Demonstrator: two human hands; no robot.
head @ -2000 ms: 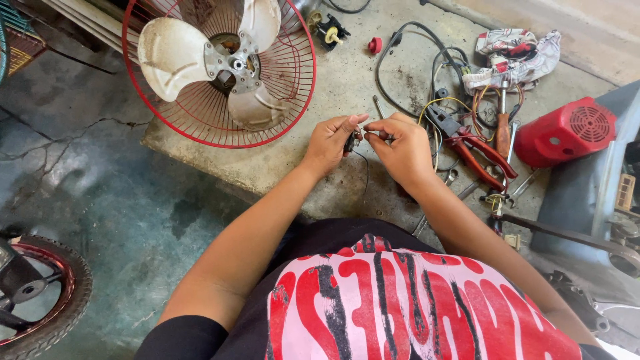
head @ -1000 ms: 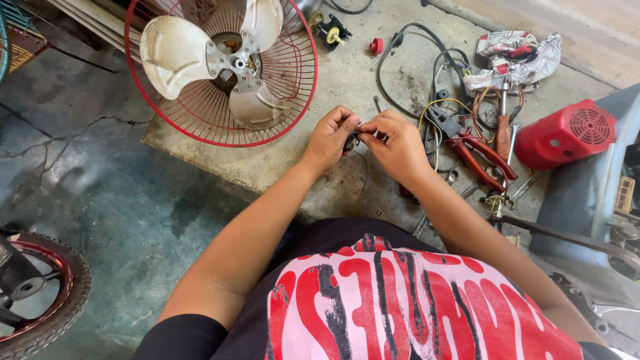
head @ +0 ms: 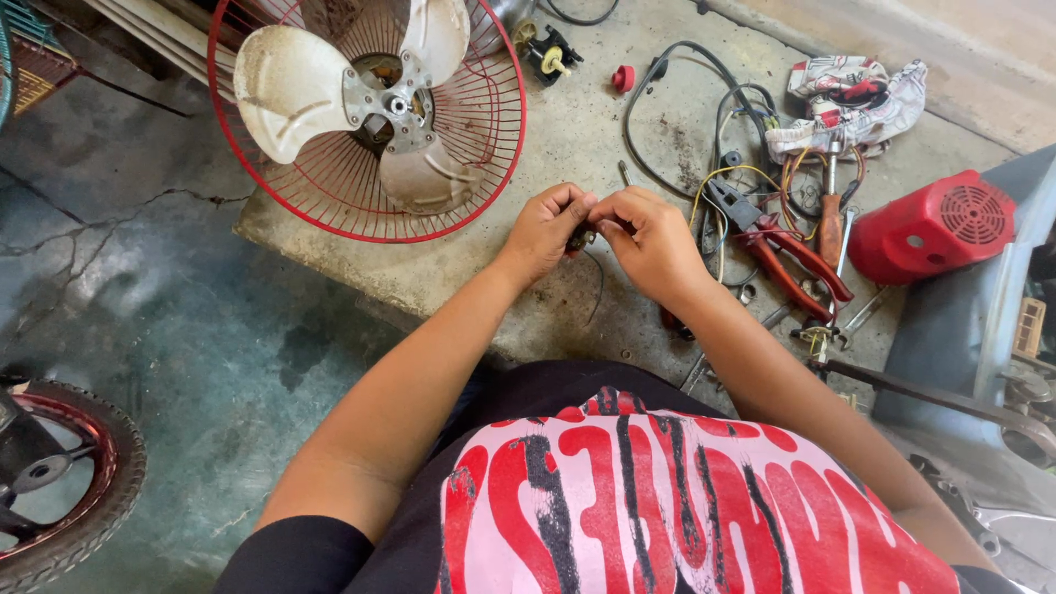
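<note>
My left hand (head: 544, 228) grips a small dark part (head: 581, 238), mostly hidden by the fingers, above the concrete slab's front edge. Against it, my right hand (head: 648, 239) has thumb and forefinger pinched together; whether something is between them cannot be made out. A thin dark wire (head: 601, 289) hangs below the hands. To their upper left lies a fan with white metal blades (head: 293, 95) in a red wire guard (head: 396, 238). Pliers with red handles (head: 788, 264) lie right of my right hand, beside a screwdriver with a wooden-looking handle (head: 829, 227).
On the concrete slab (head: 346, 268) are a black cable (head: 631, 124), a red knob (head: 623, 78), a black-and-yellow mechanism (head: 551, 59), a crumpled cloth (head: 883, 107) and a red motor housing (head: 932, 227). A blue-grey bin (head: 932, 330) stands right. A wheel (head: 99, 470) stands lower left.
Both hands stay close together at the same spot. The right fingers have shifted in against the small part, covering more of it than two seconds ago.
</note>
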